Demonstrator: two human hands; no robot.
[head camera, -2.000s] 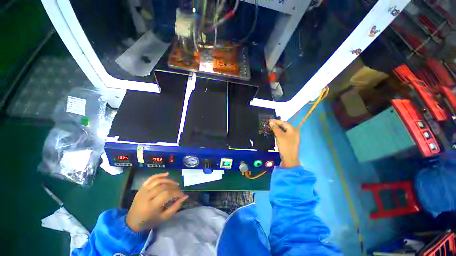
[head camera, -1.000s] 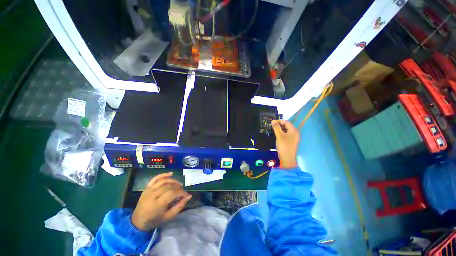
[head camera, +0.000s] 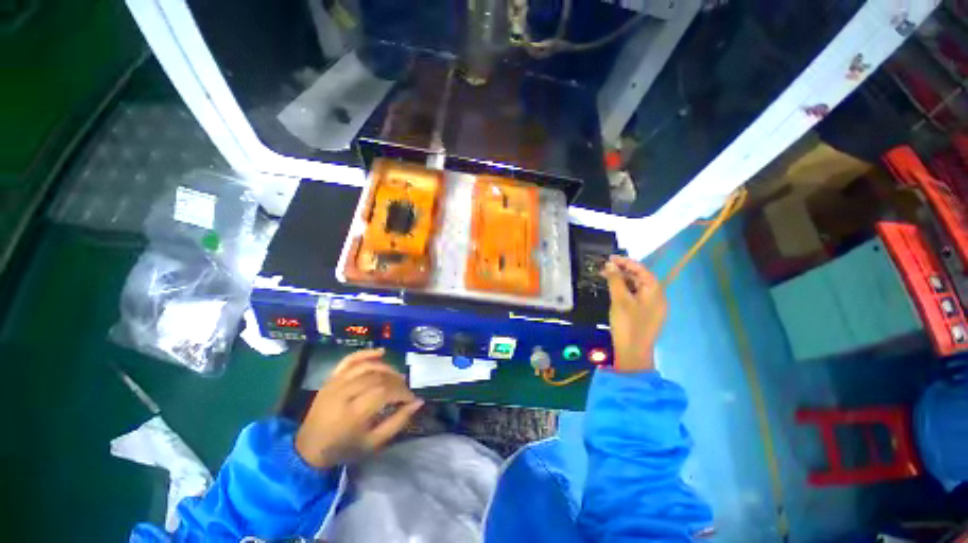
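The silver sliding plate (head camera: 454, 228) lies at the front of the machine. It carries two orange fixtures: the left one (head camera: 420, 196) has a black centre, the right one (head camera: 505, 235) has none. A small dark parts tray (head camera: 594, 272) with glittering bits sits at the machine's right corner. My right hand (head camera: 638, 313) is at this tray, fingertips pinched together at its right edge; whether a small part is between them is too small to tell. My left hand (head camera: 359, 408) is bare, fingers loosely curled, in front of the panel below the left fixture, and shows no held object.
The blue control panel (head camera: 409, 325) runs along the front, with red displays, a pale gauge (head camera: 428, 337) and lit buttons at right. Clear poly bags (head camera: 170, 308) and a crumpled white sheet (head camera: 159, 451) lie on the left bench. A red stool (head camera: 862, 445) stands at right.
The plate with both fixtures has come out from under the machine head toward me. My right hand stays at the parts tray. The view has shifted slightly.
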